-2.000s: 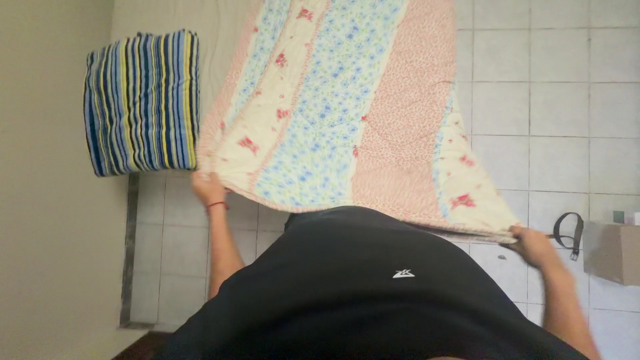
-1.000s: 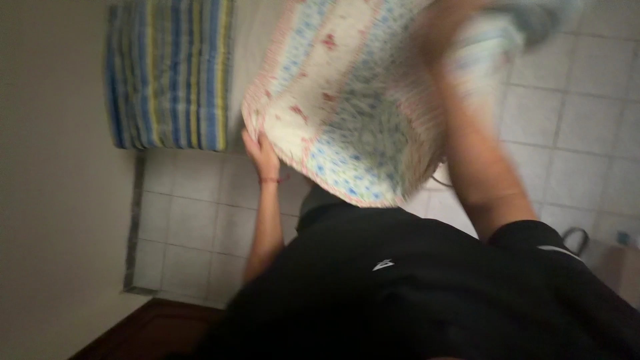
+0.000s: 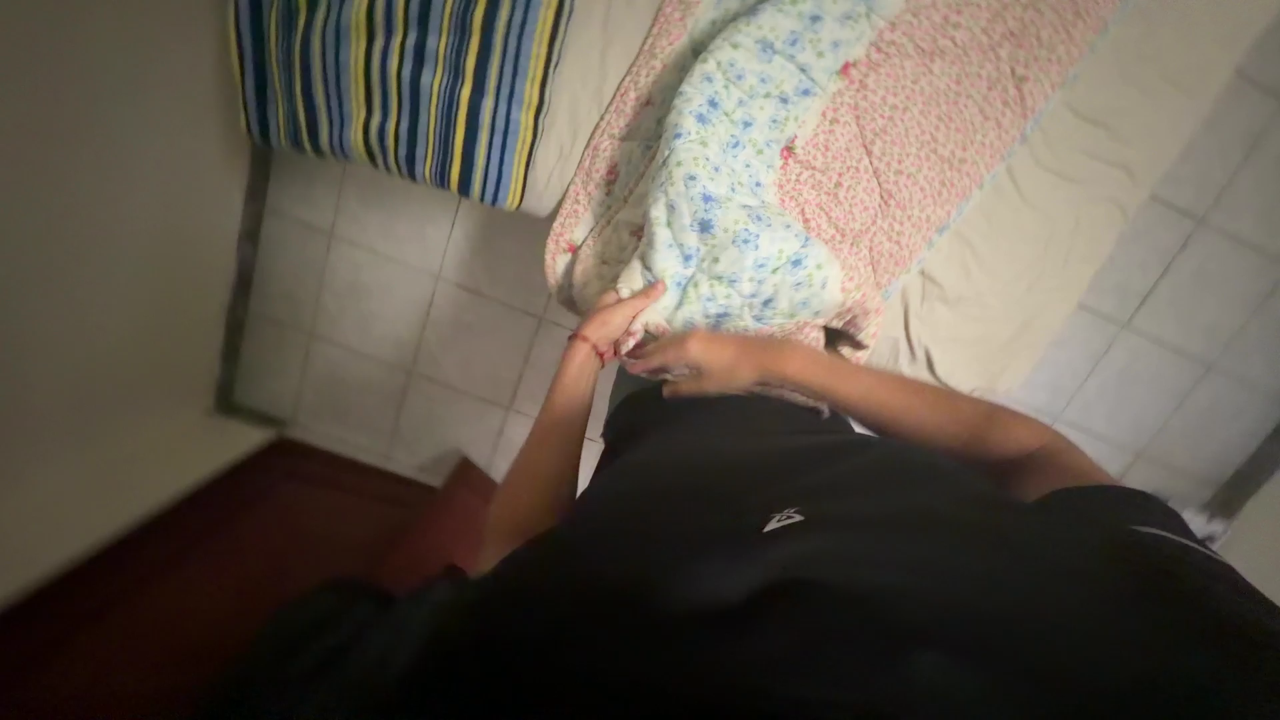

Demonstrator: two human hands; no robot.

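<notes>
A quilted patchwork blanket (image 3: pixel 760 190) with blue floral and pink panels lies over a bed, its near edge bunched at my waist. My left hand (image 3: pixel 622 318), with a red string at the wrist, grips the blanket's near left corner, thumb on top. Right beside it, my right hand (image 3: pixel 700 362) reaches across my front with its fingers at the same bunched edge; it is blurred, and whether it grips the cloth is unclear. Part of the blanket is doubled over along its left side.
A blue, yellow and white striped pillow or folded cloth (image 3: pixel 400 95) sits at the bed's upper left. The beige bed sheet (image 3: pixel 1020 240) shows right of the blanket. Pale floor tiles (image 3: pixel 380 300) lie on both sides. A dark reddish wooden piece (image 3: pixel 250 560) stands at lower left, beside a wall (image 3: pixel 110 250).
My right hand has come from the blanket's far right corner across to beside my left hand. The blanket's right side has moved left, exposing the sheet. My left hand stays at the left corner.
</notes>
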